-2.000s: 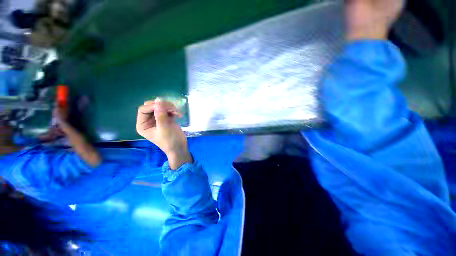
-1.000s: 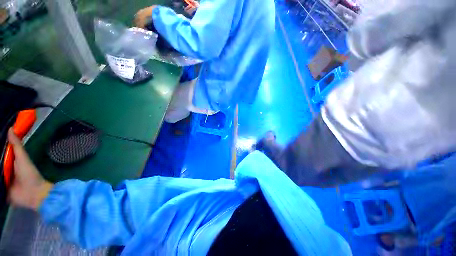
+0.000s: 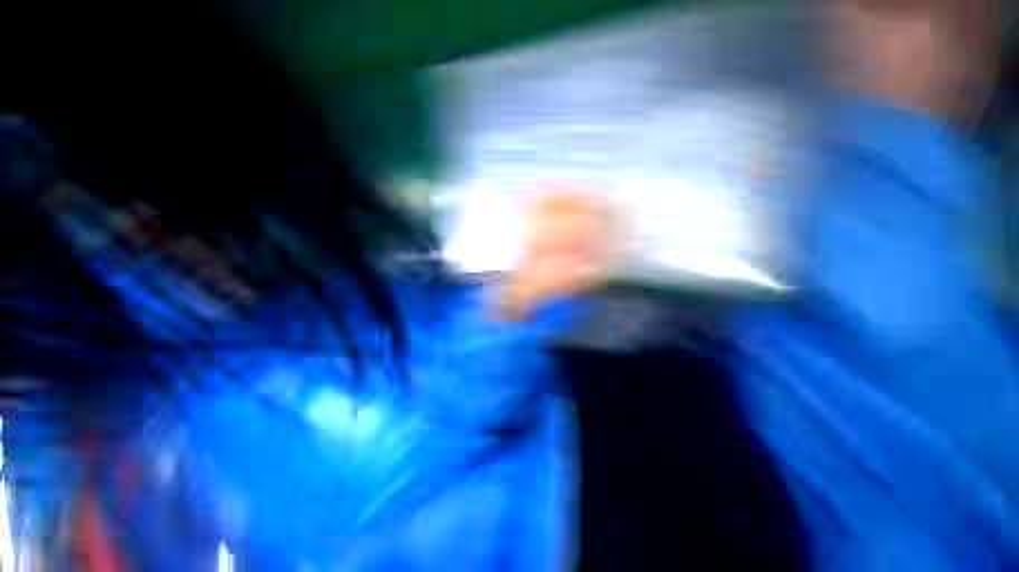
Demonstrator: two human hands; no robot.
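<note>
The frame is heavily blurred. My left hand (image 3: 562,244) is over the near edge of the silvery mat (image 3: 637,123), left of its middle. Its fingers look drawn together, but whether it holds anything cannot be told. My right hand (image 3: 916,50) is at the top right, beyond the mat's right side, cut off by the picture's top edge and smeared by motion. What it holds, if anything, cannot be seen. No screwdriver or housing can be made out.
The green bench top (image 3: 380,123) shows behind and left of the mat. A large dark mass with hair-like strands (image 3: 224,112) fills the upper left. Blue floor or cloth lies below it. My dark clothing (image 3: 670,458) shows between blue smock sleeves.
The view has swung from the bench side and aisle back to the silvery mat. My left hand is in view again. The orange tool seen at my right hand is no longer discernible.
</note>
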